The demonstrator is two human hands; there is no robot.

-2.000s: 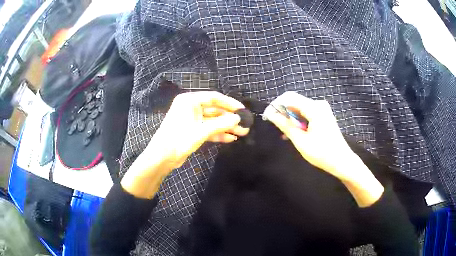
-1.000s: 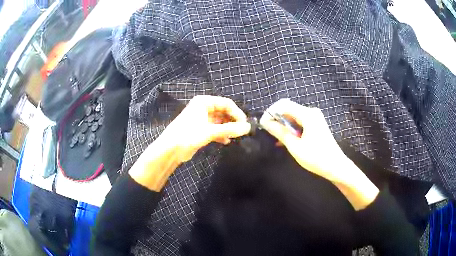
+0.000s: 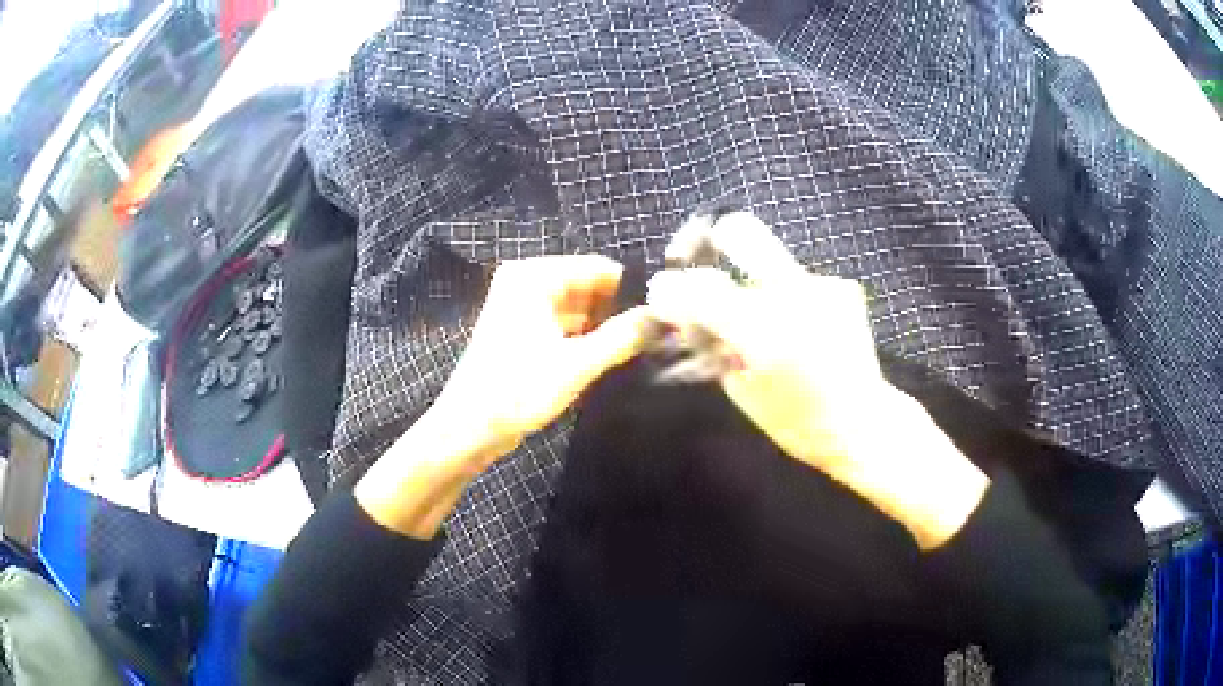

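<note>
The dark jacket (image 3: 751, 148) with a thin white grid check covers most of the view. Its plain black lining (image 3: 657, 536) lies over the lap. My left hand (image 3: 537, 362) pinches the jacket's front edge at the middle, thumb and finger closed. My right hand (image 3: 778, 362) is right against it, its fingers blurred. A small reddish part of the snips (image 3: 734, 362) shows at the right palm; the rest is hidden. No needle or thread can be made out, and the button at the fingertips is hidden.
Loose black buttons (image 3: 246, 343) lie in a black holder with a red rim (image 3: 221, 477) at the left, beside a flat greyish object (image 3: 141, 402). Blue crates (image 3: 248, 590) stand below the white tabletop (image 3: 248, 509). An olive cloth (image 3: 47, 630) is at the lower left.
My right hand has moved left from a small gap to meet my left hand, its fingers now raised and blurred. The dark button seen at my left fingertips earlier is now hidden.
</note>
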